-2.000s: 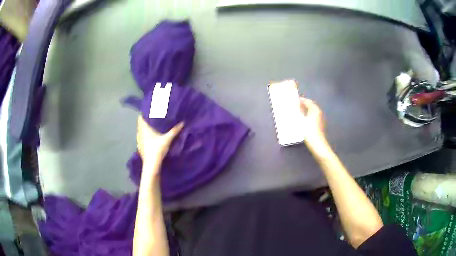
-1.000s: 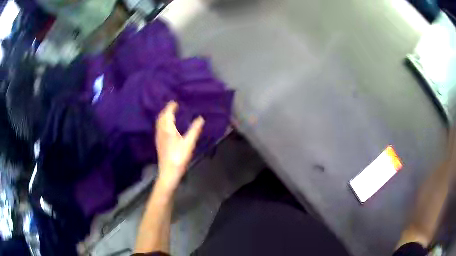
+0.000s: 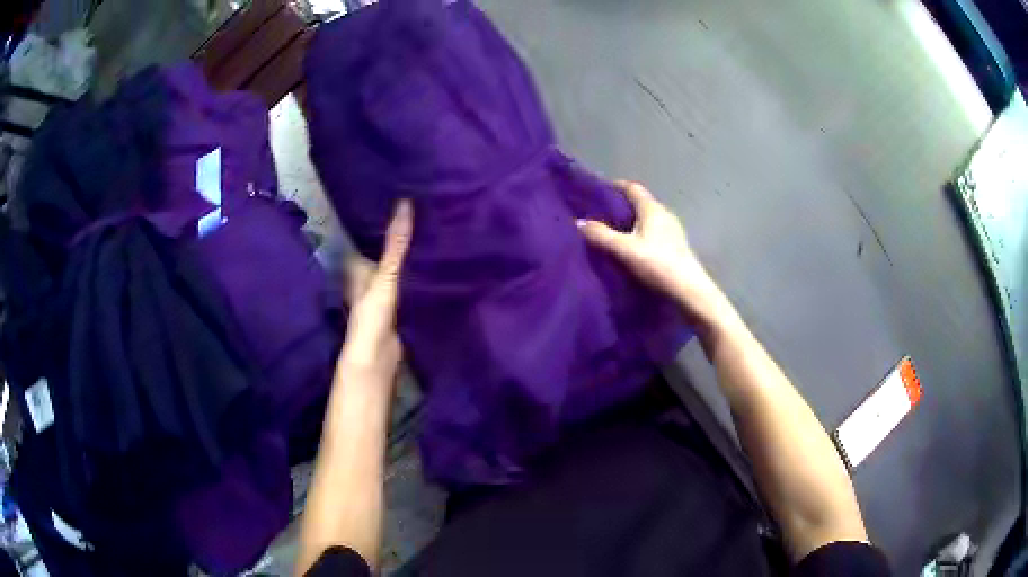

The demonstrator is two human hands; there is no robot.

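A large purple fabric bundle (image 3: pixel 485 214), gathered at its middle, is held between my two hands over the table's left edge. My left hand (image 3: pixel 378 276) presses on its left side, with part of the fingers hidden. My right hand (image 3: pixel 648 242) grips its right side near the gathered middle. No ticket shows on this bundle. The smartphone (image 3: pixel 879 415), with a white screen and an orange-red top band, lies on the grey table (image 3: pixel 767 169) to the right of my right forearm.
A pile with a navy bundle (image 3: pixel 135 338) and another purple bundle (image 3: pixel 265 271) lies at the left. White tickets (image 3: pixel 209 177) show on the pile. Brown slats (image 3: pixel 250 47) are behind it. A pale panel (image 3: pixel 1001 214) stands at the right edge.
My left hand has gone from open over the side pile to holding a purple bundle, now raised toward the table. My right hand has come across from the far right and grips it too.
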